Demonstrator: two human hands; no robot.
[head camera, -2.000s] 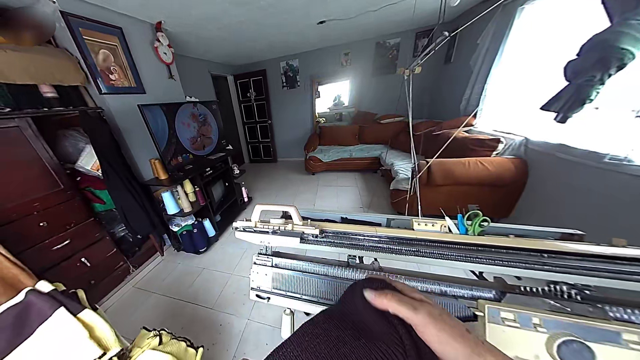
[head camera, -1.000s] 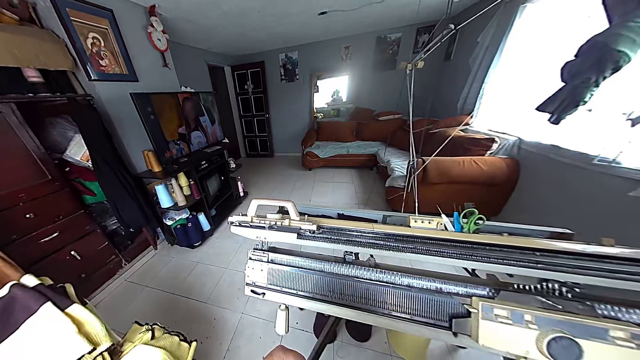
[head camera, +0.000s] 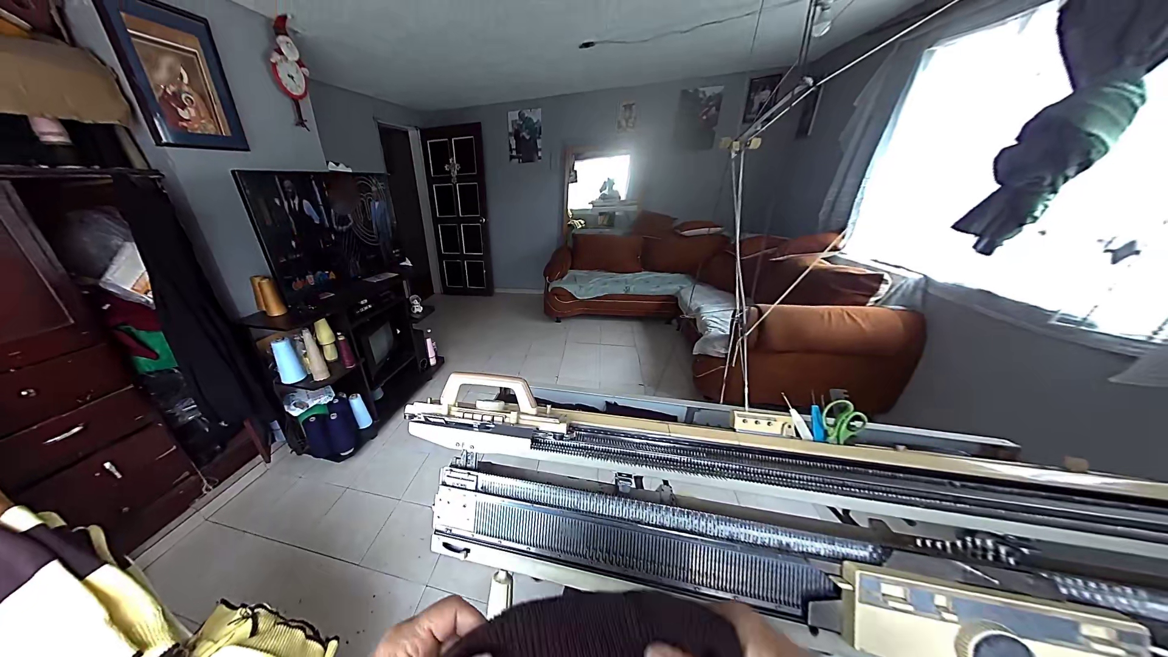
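Note:
At the bottom edge of the head view, my left hand (head camera: 431, 628) and my right hand (head camera: 750, 630) grip a dark ribbed knitted fabric (head camera: 602, 622) from either side. Much of both hands is cut off by the frame. Just beyond the fabric stands a double-bed knitting machine, its front ribber bed (head camera: 639, 543) dropped below the rear needle bed (head camera: 785, 470). A beige carriage (head camera: 995, 607) sits at the right of the front bed. A carriage with a handle (head camera: 488, 388) rests at the left end of the rear bed.
Green-handled scissors (head camera: 844, 422) stand behind the rear bed, near a yarn mast (head camera: 741, 274). Yellow, white and dark knitted pieces (head camera: 91, 584) lie at lower left. Yarn cones (head camera: 288, 360) stand on a black shelf unit. A brown sofa (head camera: 821, 351) is beyond the machine.
The dark fabric, over the front bed with one hand on it two seconds ago and out of view one second ago, is now between both hands at the bottom edge.

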